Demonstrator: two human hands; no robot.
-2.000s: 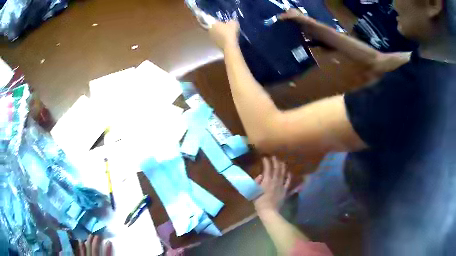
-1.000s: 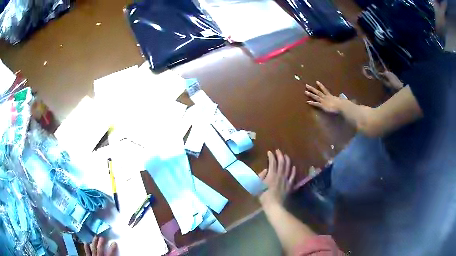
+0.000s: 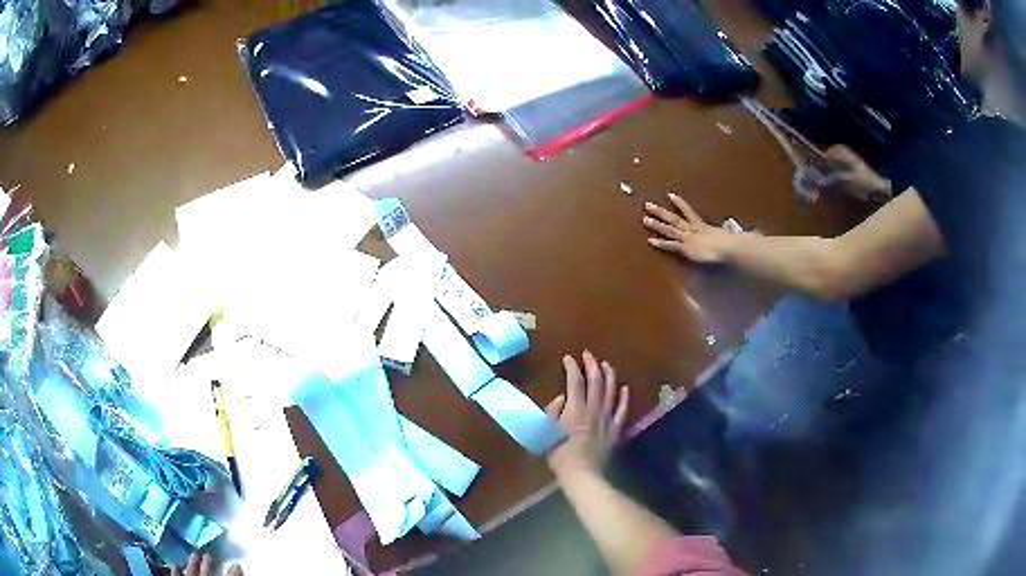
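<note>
My right hand (image 3: 587,414) rests flat with fingers spread at the table's front edge, its side touching the end of a pale blue sticker strip (image 3: 515,414). My left hand (image 3: 200,566) is cut off by the bottom edge; only fingertips show, near the papers. Several strips, some with printed labels, lie curled and overlapping over white paper sheets (image 3: 270,253), which glare brightly. A yellow pen (image 3: 226,437) and a dark pen (image 3: 291,493) lie on the sheets.
Bagged light-blue tags (image 3: 113,444) lie at the left. A bagged dark garment (image 3: 349,90) and red-edged polybags (image 3: 529,68) lie at the back. A person at the right has one hand (image 3: 689,233) on the brown table and scissors (image 3: 808,174) in the other.
The other person's arms have drawn back from the bagged garment to the right; that person now holds scissors near the dark bags. The view has shifted slightly. My right hand stays by the strip end.
</note>
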